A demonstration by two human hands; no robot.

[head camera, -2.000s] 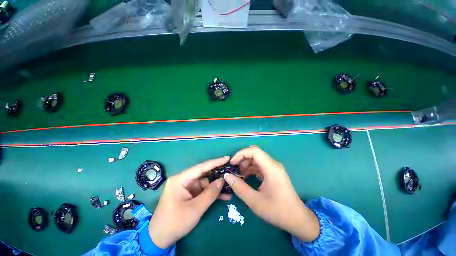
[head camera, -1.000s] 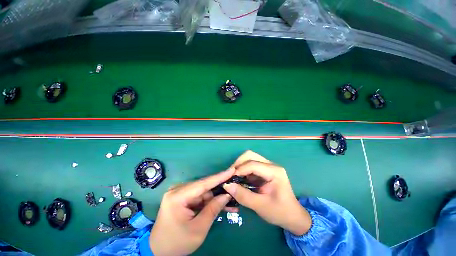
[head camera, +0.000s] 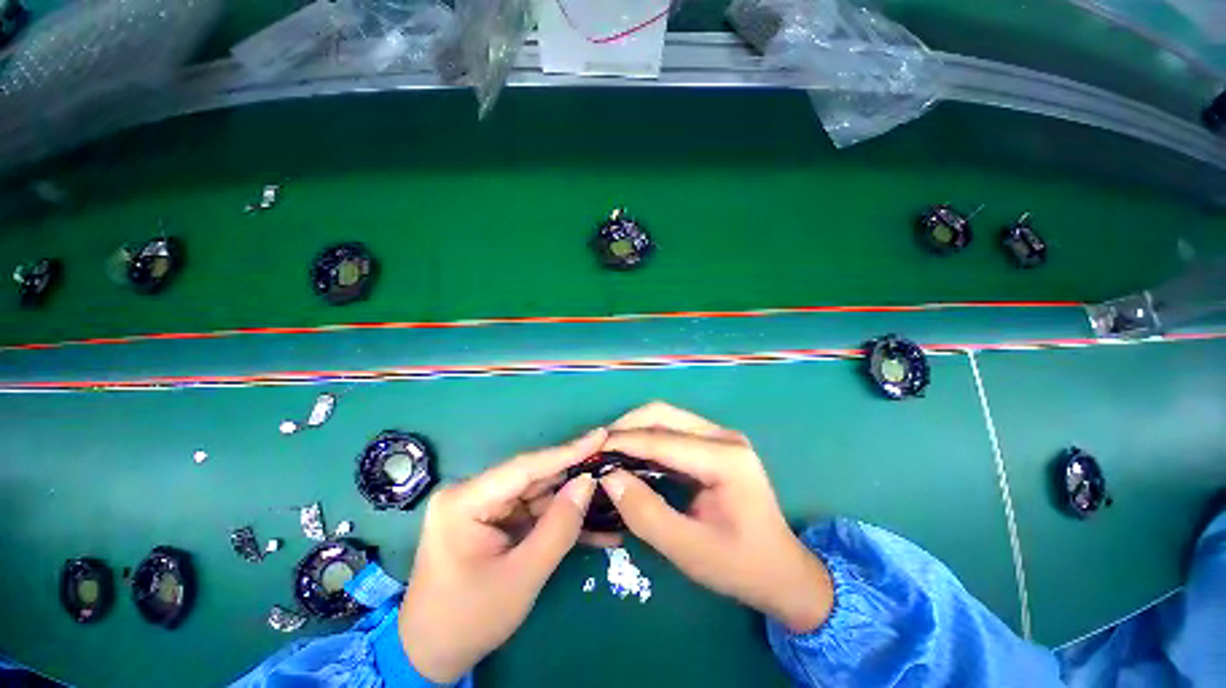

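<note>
My left hand (head camera: 491, 551) and my right hand (head camera: 699, 518) meet in front of me, both bare, around one round black unit (head camera: 621, 473). The fingers cover most of the unit; only its dark upper rim shows. Both thumbs press on its near face, their tips almost touching. Whether a tiny part lies under the thumbs cannot be told. A small heap of white parts (head camera: 625, 574) lies on the green mat just below the hands.
Black units lie on the mat at left (head camera: 398, 469), (head camera: 164, 585) and right (head camera: 1080, 483), one at the striped line (head camera: 895, 367). Silvery pieces (head camera: 313, 522) lie at left. The green belt (head camera: 471, 215) carries several units. Clear bags (head camera: 861, 67) and a white card (head camera: 605, 38) are on the far rail.
The hands stay together on the same unit, with thumbs and fingers slightly shifted. The whole view has tilted a little. The units on the belt keep nearly the same spacing.
</note>
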